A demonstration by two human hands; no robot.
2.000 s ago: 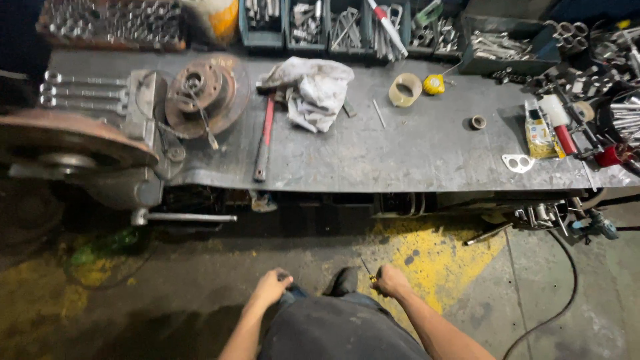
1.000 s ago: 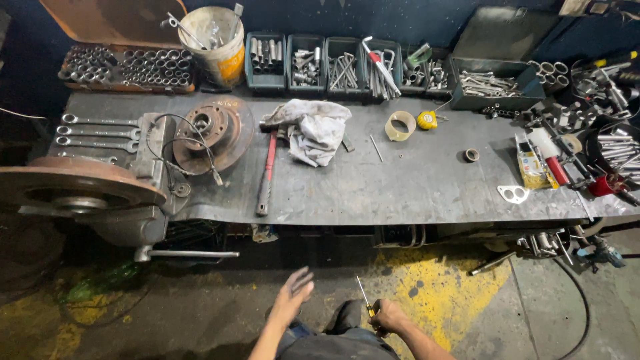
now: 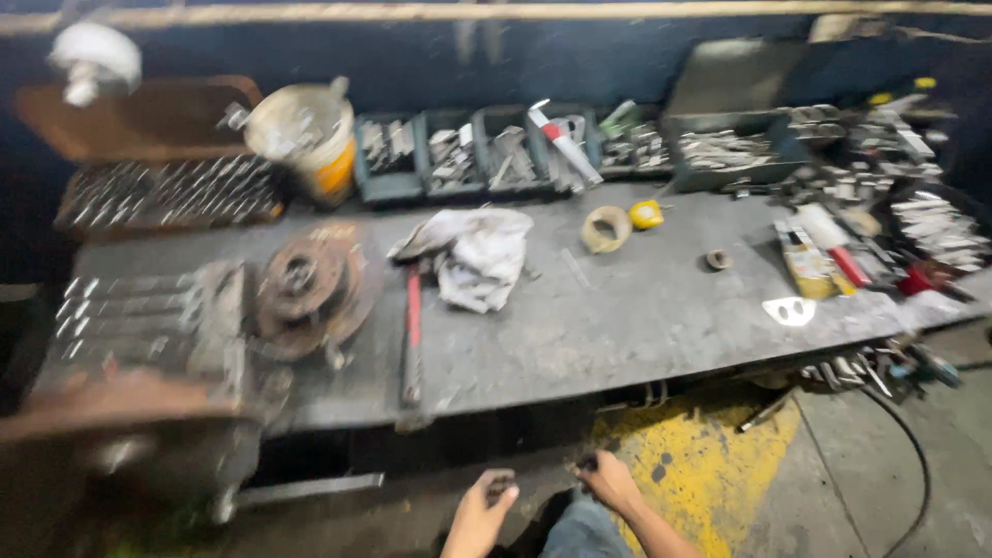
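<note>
My left hand is below the bench's front edge, its fingers loosely curled and dark at the tips, with no object plainly in it. To its right, my right hand is closed around a small blurred thing at the fingers, apparently the thin screwdriver seen before; its shaft cannot be made out. Neither hand touches the metal workbench. On the bench above them lie a red-handled hammer, its head partly under a white rag, a tape roll and a yellow tape measure.
Rusty brake disc and wrenches lie at left, beside a vise with its handle jutting out front. A socket set, a bucket and tool bins line the back. A hose crosses the floor at right.
The view has swung and blurred. My left hand, spread a second ago, now has curled fingers. The screwdriver's shaft, plain in my right hand then, no longer shows clearly.
</note>
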